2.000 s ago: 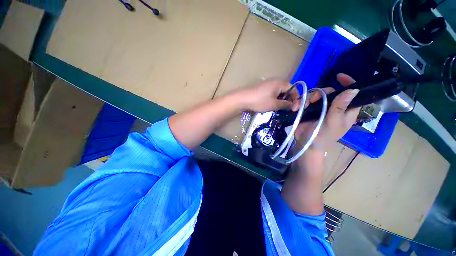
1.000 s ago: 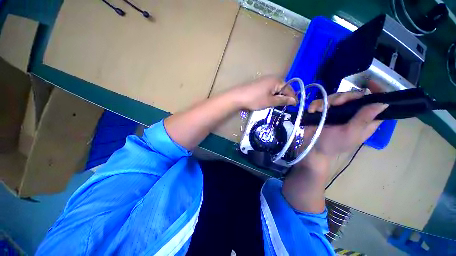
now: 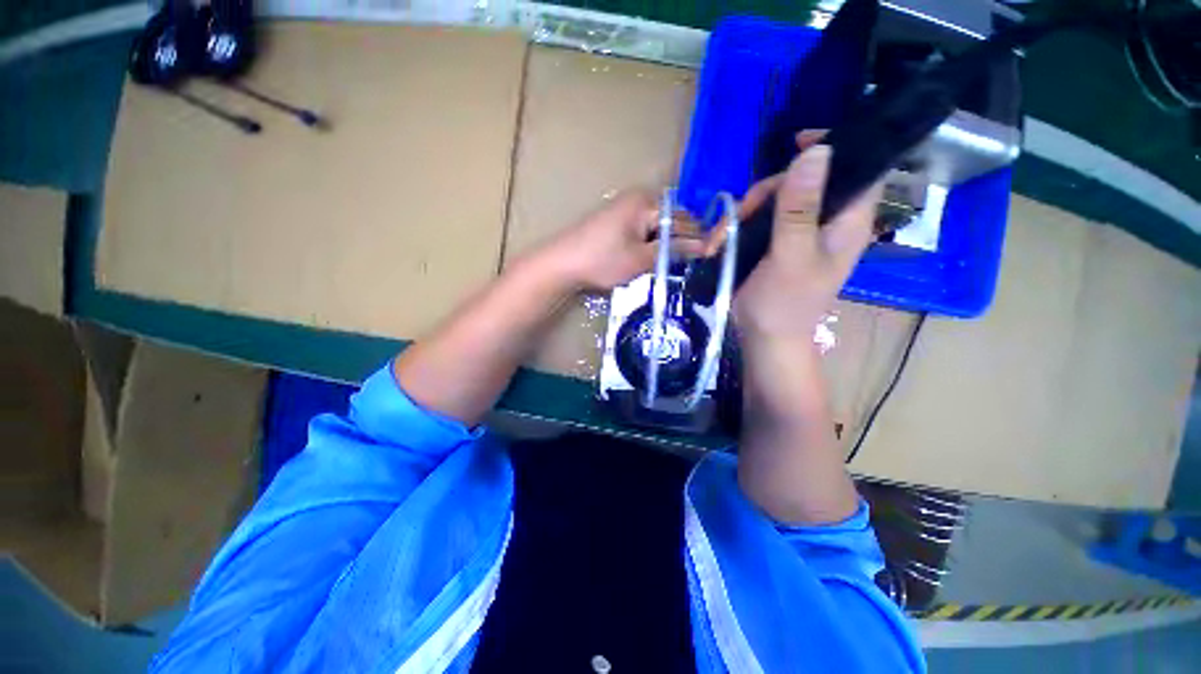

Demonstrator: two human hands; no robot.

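Note:
A round black ear cup (image 3: 657, 345) with a pale logo lies on the white holding fixture (image 3: 614, 370) at the bench edge. A pale double-hoop headband (image 3: 723, 283) stands up from it. My left hand (image 3: 616, 242) has its fingertips closed at the upper end of the hoops; what they pinch is too small to tell. My right hand (image 3: 798, 262) is wrapped around the thick black electric screwdriver (image 3: 898, 121), which slants from upper right down towards the hoops. Its tip is hidden behind the hoops and fingers.
A screw feeder (image 3: 976, 138) stands in a blue tray (image 3: 976, 286) beyond my right hand. Tan cardboard (image 3: 310, 217) covers the bench. Two ear cups with mic booms (image 3: 163, 55) lie at upper left. An open carton (image 3: 178, 461) is left of the bench. A cable (image 3: 889, 392) crosses the right-hand cardboard.
The view has turned and shifted, bringing the upper-left ear cups into sight. The screwdriver's rear end has swung up, so it slants more steeply. Both hands remain by the hoops.

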